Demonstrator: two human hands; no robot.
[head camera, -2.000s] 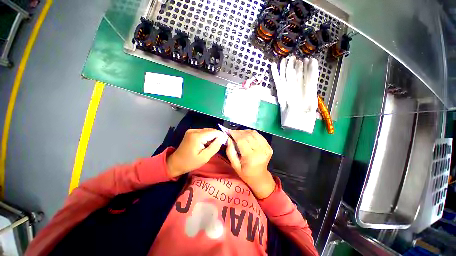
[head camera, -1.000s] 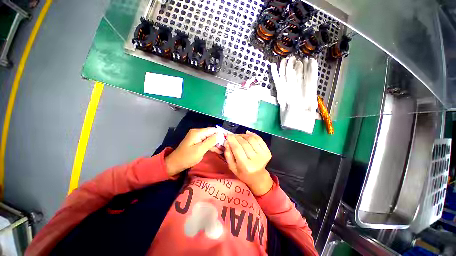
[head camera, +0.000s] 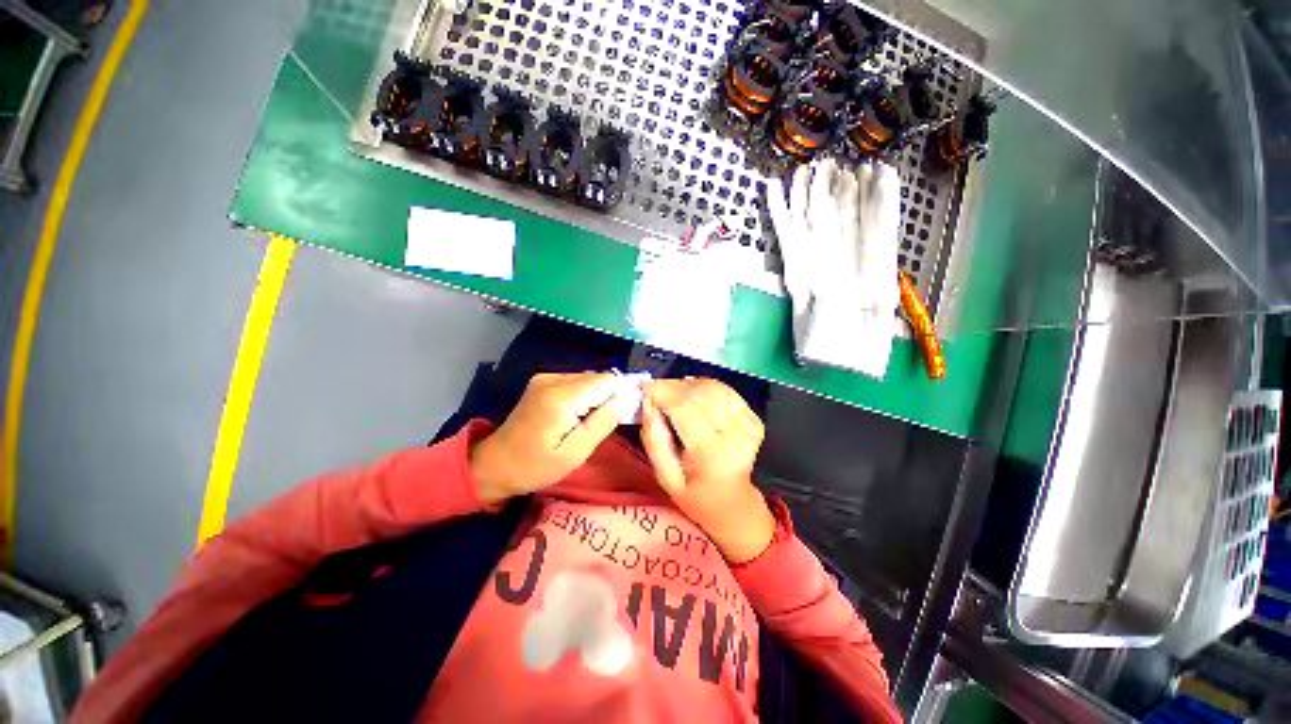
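My left hand (head camera: 549, 436) and my right hand (head camera: 707, 441) are bare and meet over my lap, just below the bench edge. Between the fingertips of both hands is a small white card (head camera: 629, 398), probably the badge card. The fingers cover most of it, so its face cannot be read. Whether a clear sleeve is around it cannot be told.
The green bench (head camera: 319, 184) bears a perforated tray (head camera: 666, 212) with coils in a row (head camera: 503, 135) and a cluster (head camera: 803, 125). White gloves (head camera: 845, 269), orange handle (head camera: 920, 325), paper slip (head camera: 460, 242) and pale film (head camera: 683, 300) lie along the front. A steel pan (head camera: 1090, 495) stands right.
The card has turned between my fingertips and now shows as a small white patch rather than a thin edge. My hands have shifted only slightly. The bench things have not moved.
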